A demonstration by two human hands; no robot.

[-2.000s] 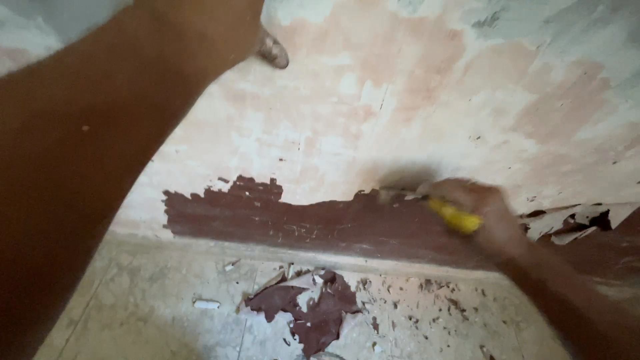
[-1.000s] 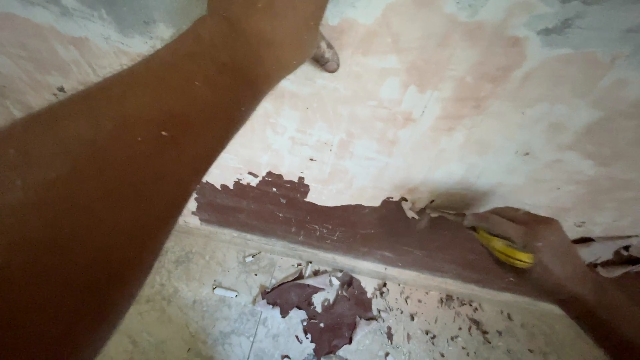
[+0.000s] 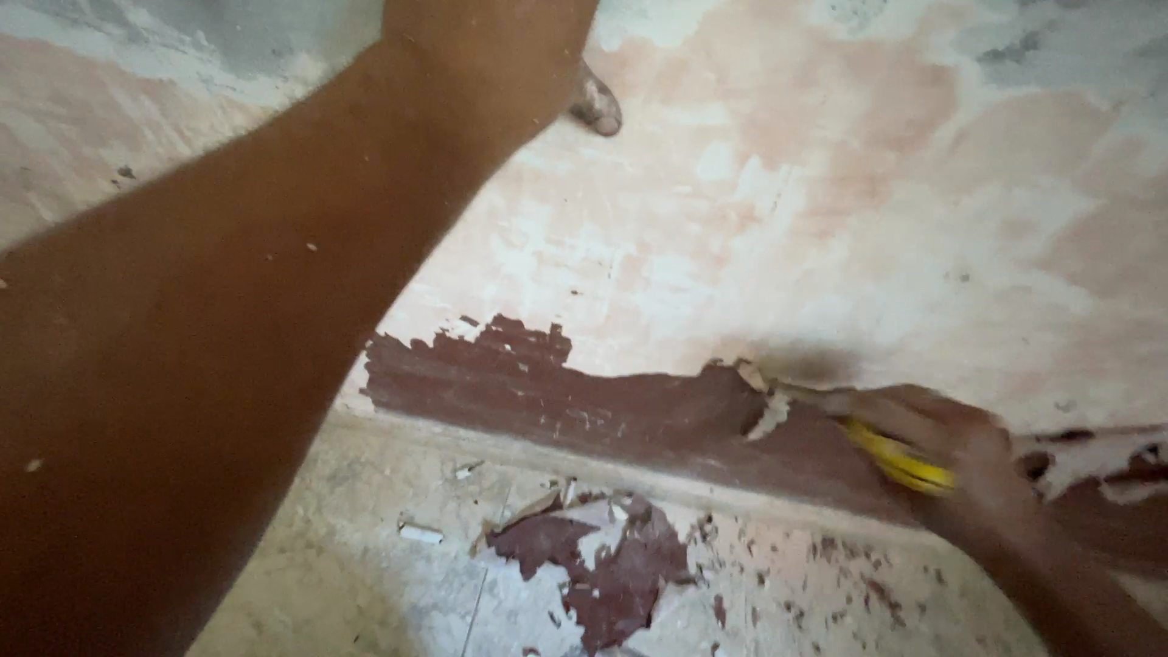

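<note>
My right hand (image 3: 931, 429) is closed around a tool with a yellow handle (image 3: 899, 458); motion blurs it, and its exact kind cannot be told. The tool's tip meets the upper edge of a band of dark maroon paint (image 3: 630, 415) low on the wall. A curled flake of loosened paint (image 3: 771, 415) hangs at that tip. My left arm crosses the view from the lower left. Of my left hand (image 3: 598, 105) only a dusty fingertip shows against the pale, patchy wall (image 3: 693, 228); the forearm and wrist hide the rest.
Peeled maroon paint sheets (image 3: 630, 566) lie in a heap on the tiled floor (image 3: 365, 538), with small chips scattered to their right. A short white piece (image 3: 421, 532) lies left of the heap. Torn, lifting paint (image 3: 1095, 461) shows on the wall behind the right wrist.
A flake at the tool's tip has peeled further and now hangs down over the maroon band. The left hand remains up at the wall. The view has shifted somewhat.
</note>
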